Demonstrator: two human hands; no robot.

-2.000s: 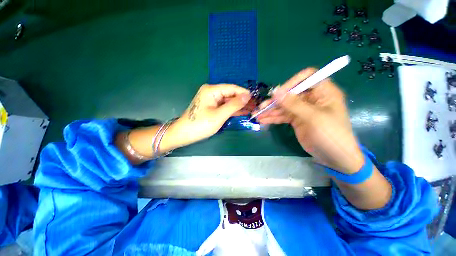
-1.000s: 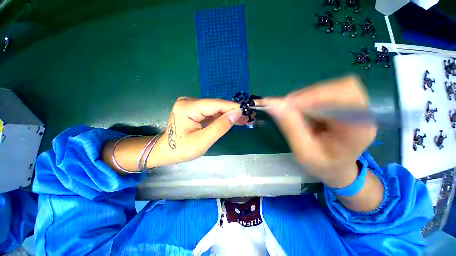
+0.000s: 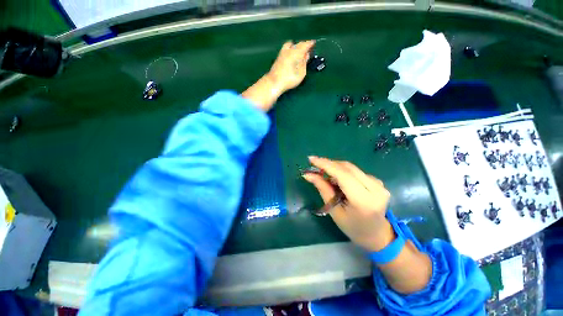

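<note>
My left hand (image 3: 290,66) is stretched out far over the green belt. Its fingers are slightly apart and empty, beside a small round black housing (image 3: 317,63) with a thin pale wire curving behind it. My right hand (image 3: 358,200) is nearer me. Its thumb and index finger pinch a small dark spidery part (image 3: 310,171). A slim dark tool, probably the tweezers (image 3: 334,202), lies under its curled fingers, mostly hidden. The blue gridded mat (image 3: 265,179) is partly covered by my left sleeve.
Several spidery parts (image 3: 364,117) lie on the belt; more lie in rows on the white sheet (image 3: 439,185) at right. Crumpled white paper (image 3: 426,65) and a dark blue pad (image 3: 460,102) are upper right. Another housing (image 3: 151,91) is upper left, a white box (image 3: 25,234) left, a metal edge (image 3: 284,274) in front.
The view has shifted, showing the belt's far side. My left hand has let go of the spidery part and reached far forward. The part is now in my right fingertips, and the tool has dropped under the fingers.
</note>
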